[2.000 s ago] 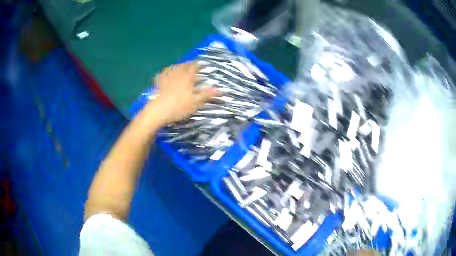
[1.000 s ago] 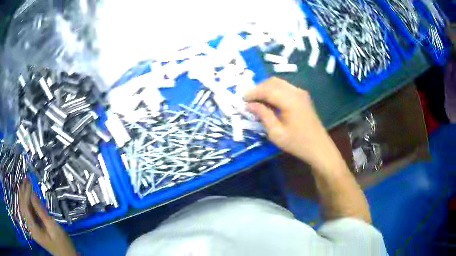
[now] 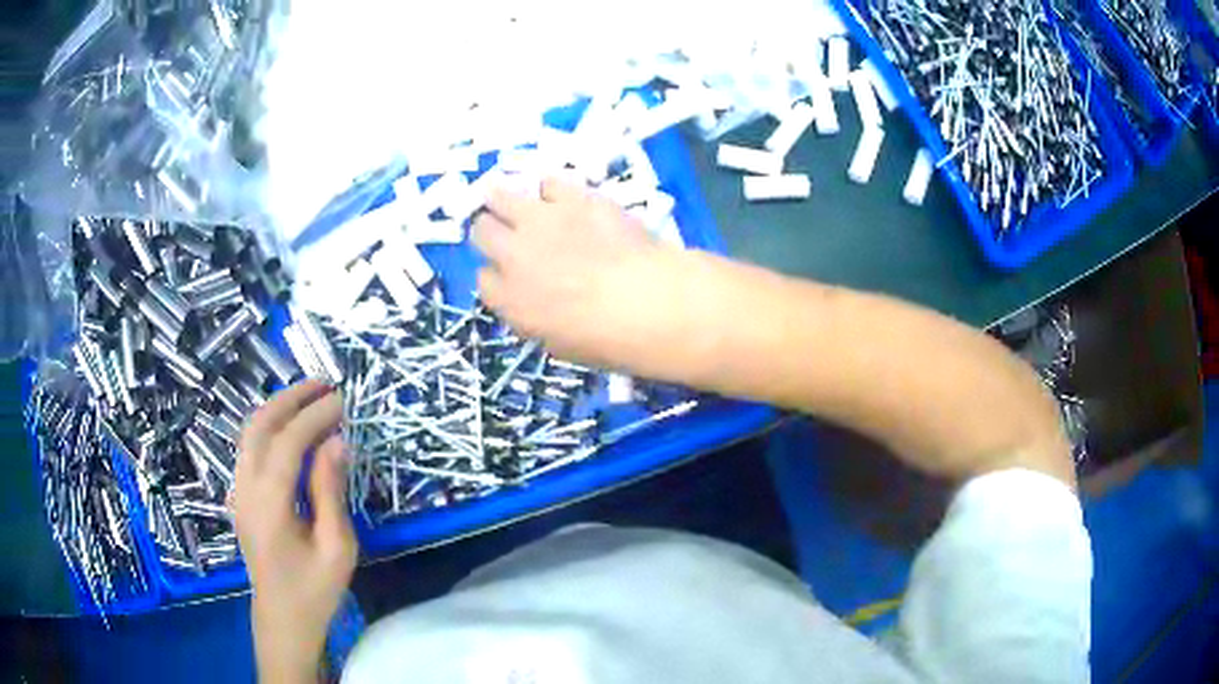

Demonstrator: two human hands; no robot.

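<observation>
My right hand (image 3: 575, 274) reaches over the middle blue tray (image 3: 689, 214), its fingertips among the white plastic sleeves (image 3: 397, 267) at the tray's back; whether it grips one is hidden. My left hand (image 3: 297, 474) is at the border between the middle tray and the heap of metal tubes (image 3: 187, 314). Its fingers are bent near a silver tube; I cannot tell whether it holds one. Thin stemmed pieces (image 3: 461, 401) lie crossed in the front of the middle tray.
Loose white sleeves lie on the green table (image 3: 802, 234). A glaring white bag (image 3: 428, 67) is behind, a crinkled clear bag (image 3: 147, 120) at back left. Blue trays of thin pieces (image 3: 1009, 114) stand at right, another (image 3: 87, 494) at far left. A cardboard box (image 3: 1143, 361) is below the edge.
My left hand has moved right, from the far-left tray to the middle tray's left border. My right hand has moved left and back, to the white sleeves. The view has shifted slightly.
</observation>
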